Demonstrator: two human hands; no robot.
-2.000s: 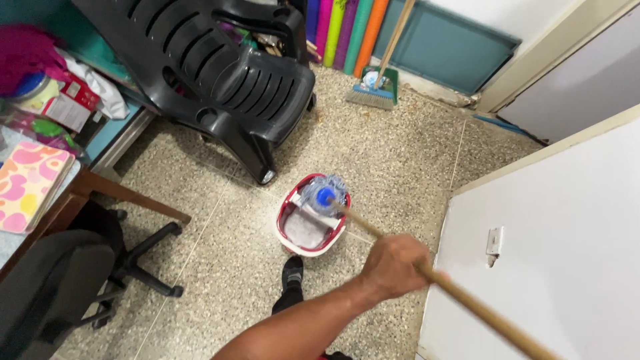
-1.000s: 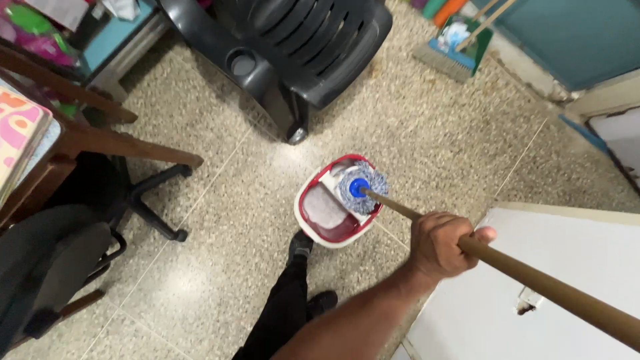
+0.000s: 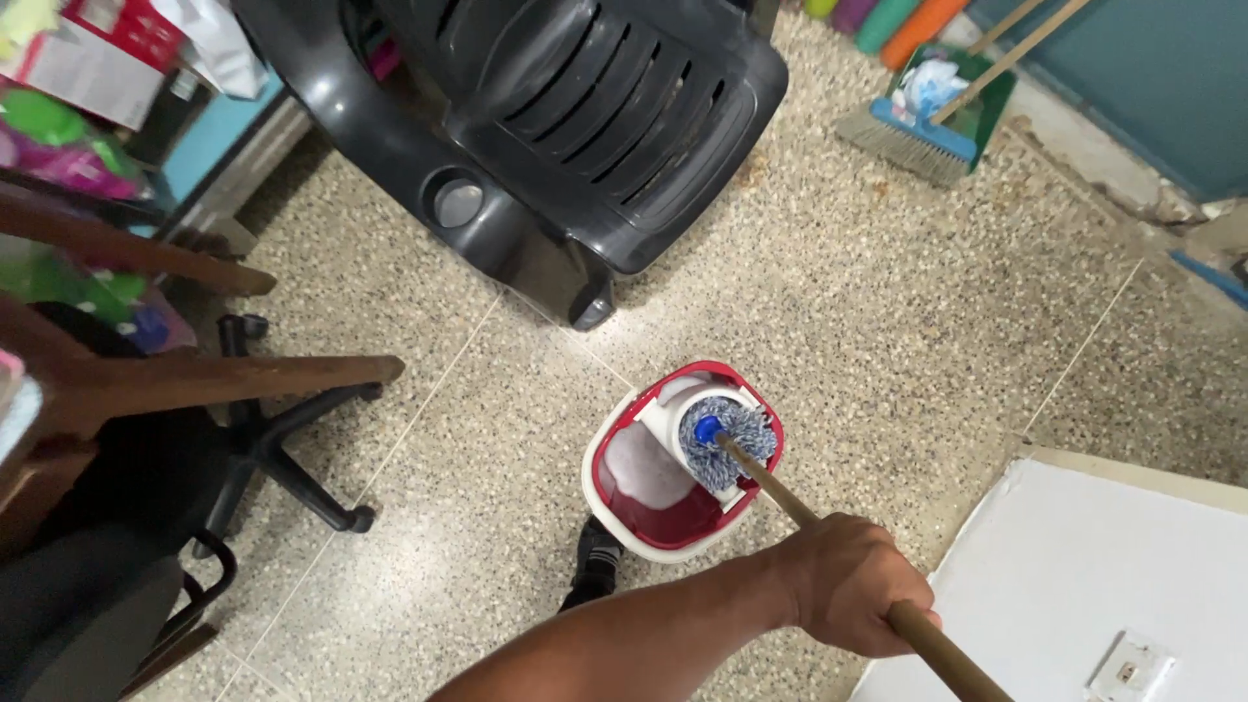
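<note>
My left hand is closed around the wooden handle of a mop, and the forearm enters from the bottom. The mop's blue and white string head, with its blue socket, rests in the white wringer basket of a red and white bucket. Beside the basket, pale, cloudy liquid shows in the bucket. A dark shoe touches or nearly touches the bucket's lower left side. My right hand is out of view; the upper handle runs out at the bottom right.
A dark plastic armchair stands beyond the bucket. At left are a wooden table leg and a wheeled chair's base. A broom and green dustpan are upper right. A white panel with a socket is lower right.
The view has turned and shifted. My left hand stays on the mop handle, and the mop head remains at the bucket. Its blue socket shows at a different angle.
</note>
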